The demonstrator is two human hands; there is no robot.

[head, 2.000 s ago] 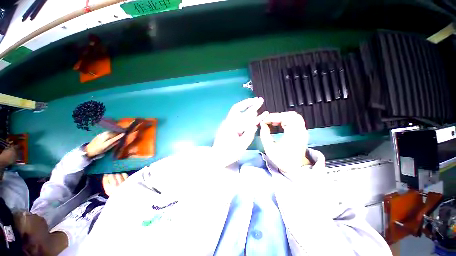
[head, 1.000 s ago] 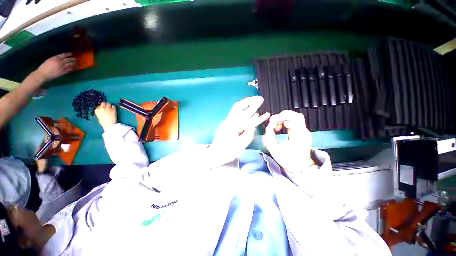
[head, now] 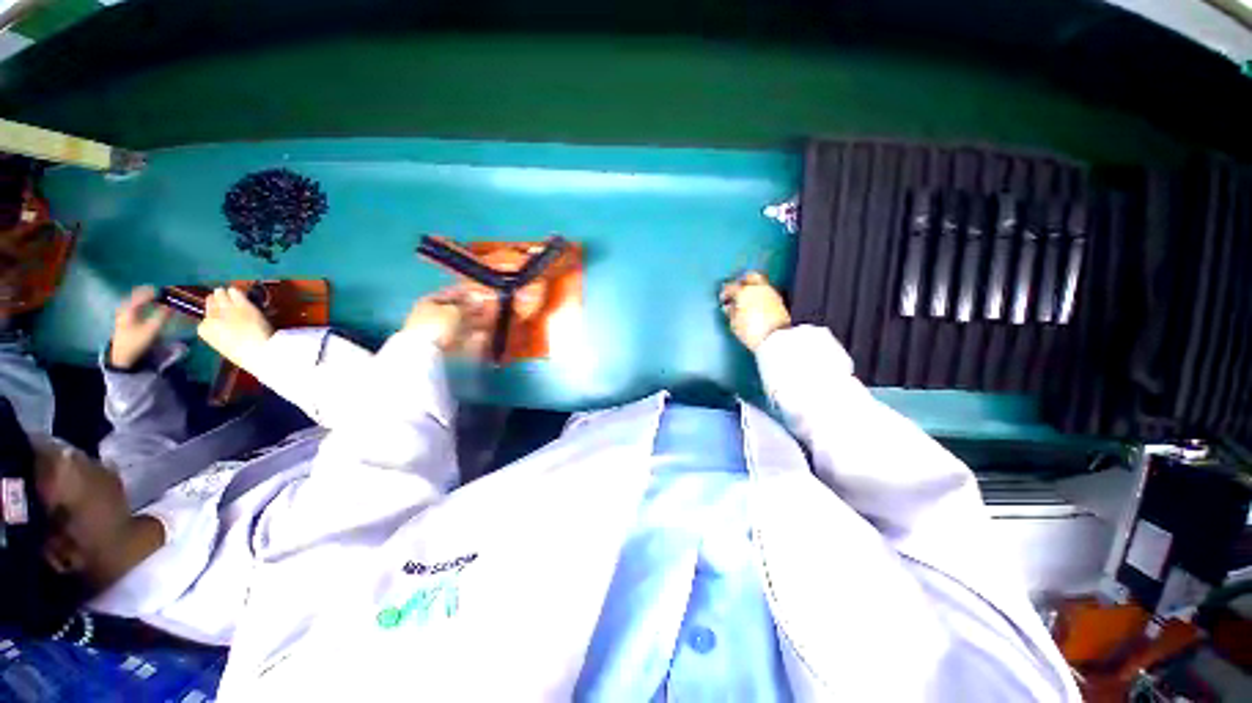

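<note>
A black Y-shaped assembly [head: 508,280] lies on an orange-brown fixture [head: 566,309] on the teal mat. My left hand [head: 450,319] is at the fixture's left side, by the Y's lower arm. It is blurred, and its grip cannot be told. My right hand [head: 754,310] is low over the mat to the right, with its fingers curled together. Whether it pinches a small part cannot be told. Small silvery pieces [head: 781,213] lie beside the left edge of the dark foam tray [head: 840,275]. Several glossy black bars [head: 978,261] lie in the tray.
A neighbouring worker's hands [head: 236,324] handle a black assembly over another orange fixture [head: 302,301] at left. A pile of small black parts [head: 275,213] lies on the mat [head: 659,220]. More foam [head: 1195,302] is at far right, above a black machine box [head: 1188,536].
My hands were close together before me; now they are apart, the left out at the Y fixture, the right nearer the tray. The view has shifted. The neighbour now handles the assembly at left.
</note>
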